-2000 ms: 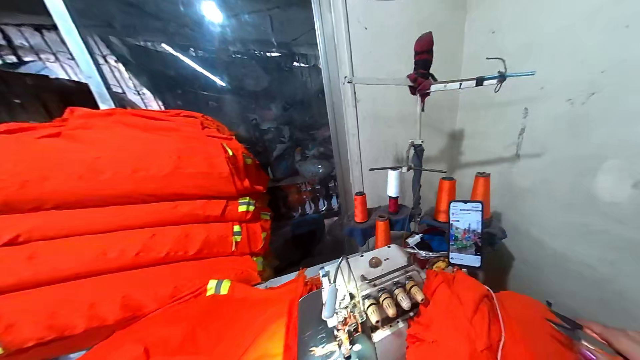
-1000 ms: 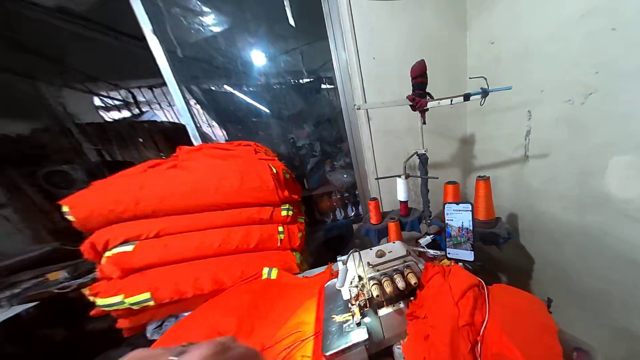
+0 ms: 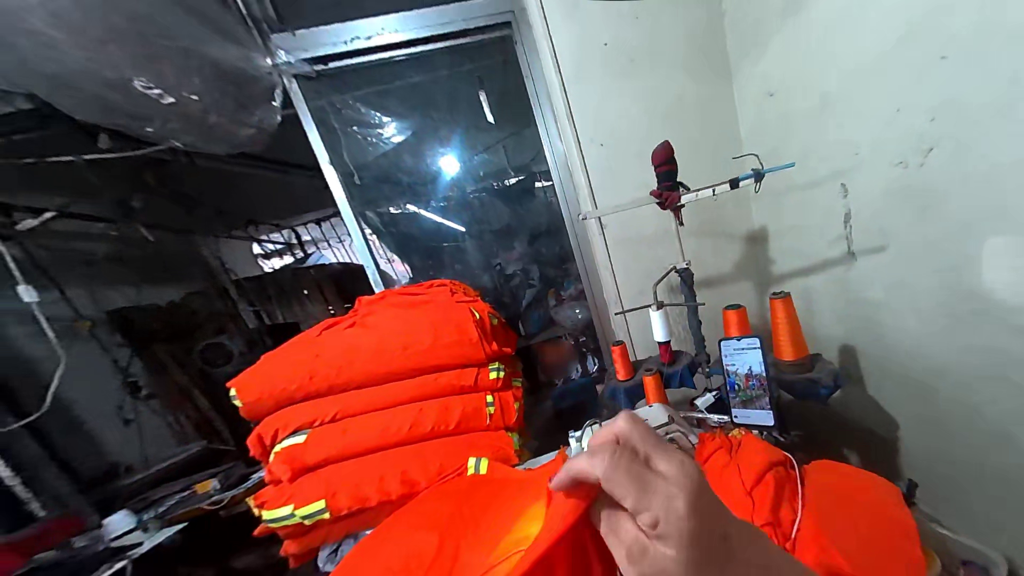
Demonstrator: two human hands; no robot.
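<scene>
My right hand (image 3: 656, 504) reaches in from the bottom right and pinches the raised edge of an orange fabric piece (image 3: 448, 520). Behind the hand is a sewing machine (image 3: 668, 420), mostly hidden by it. More orange fabric (image 3: 848, 512), with a pale cord across it, lies to the right. A stack of folded orange garments with yellow reflective strips (image 3: 384, 360) rises on the left. My left hand is out of view.
Orange thread cones (image 3: 788, 328) and a white thread spool (image 3: 659, 324) stand behind the machine near a lit phone (image 3: 748, 380). A thread stand (image 3: 680, 232) rises before the wall. A framed glass panel (image 3: 448, 208) is behind the stack.
My right hand, earlier at the far right with a dark-handled tool, now holds the orange fabric in front of the machine. A hand seen at the bottom one second ago is gone. The view has shifted left.
</scene>
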